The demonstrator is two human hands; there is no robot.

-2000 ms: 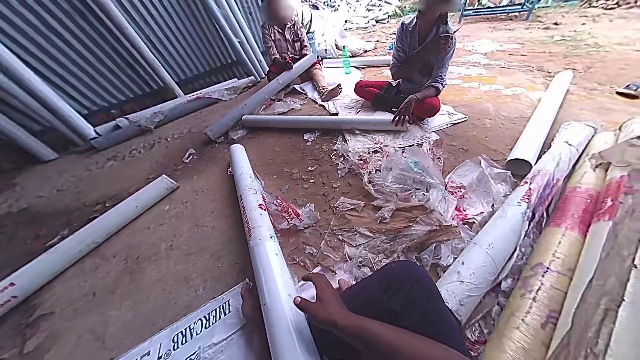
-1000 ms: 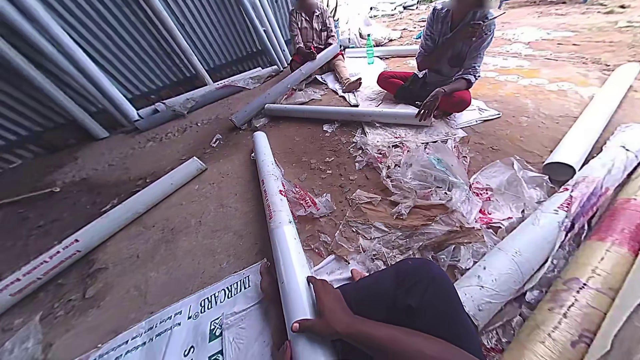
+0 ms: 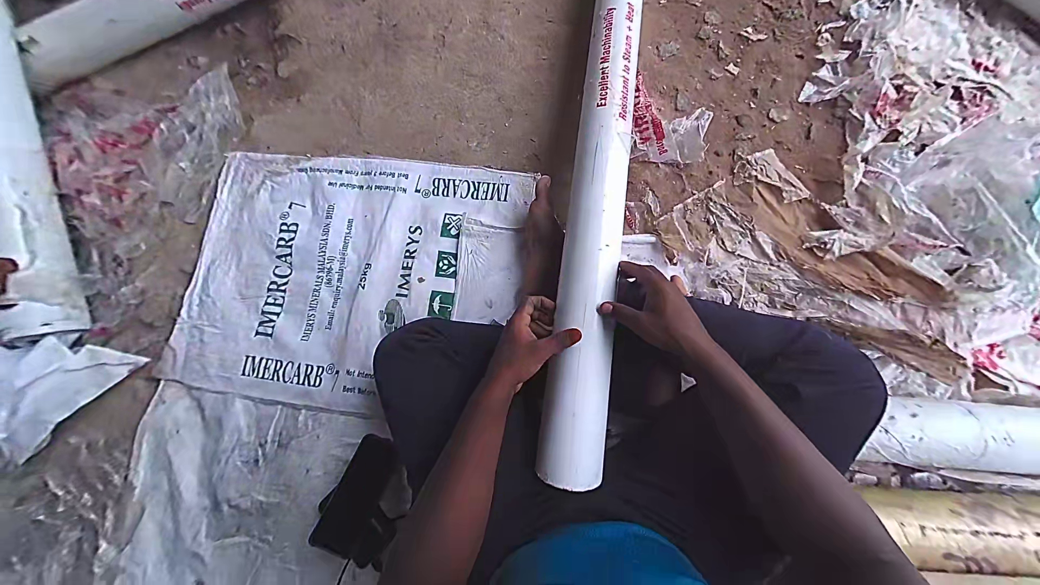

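A long white plastic-wrapped tube point(image 3: 587, 268) with red print lies lengthwise over my crossed legs, its near end above my lap. My left hand point(image 3: 532, 341) is on its left side, the thumb on the tube's face. My right hand point(image 3: 650, 305) touches the right side with thumb and fingers. Both hands hold the tube between them. Under my left knee and foot is a flattened white printed sack point(image 3: 341, 276). My foot point(image 3: 542, 236) rests beside the tube's left side.
Crumpled clear plastic film point(image 3: 934, 146) and torn brown wrapping point(image 3: 861, 268) lie at right. A white roll point(image 3: 959, 435) and a yellowish roll point(image 3: 967, 532) are at lower right. Another tube point(image 3: 122, 32) lies upper left. A black device point(image 3: 357, 496) with a cord sits by my left thigh.
The view has tilted down to my lap; the two seated people are out of frame. Both hands are now plainly on the tube, one at each side.
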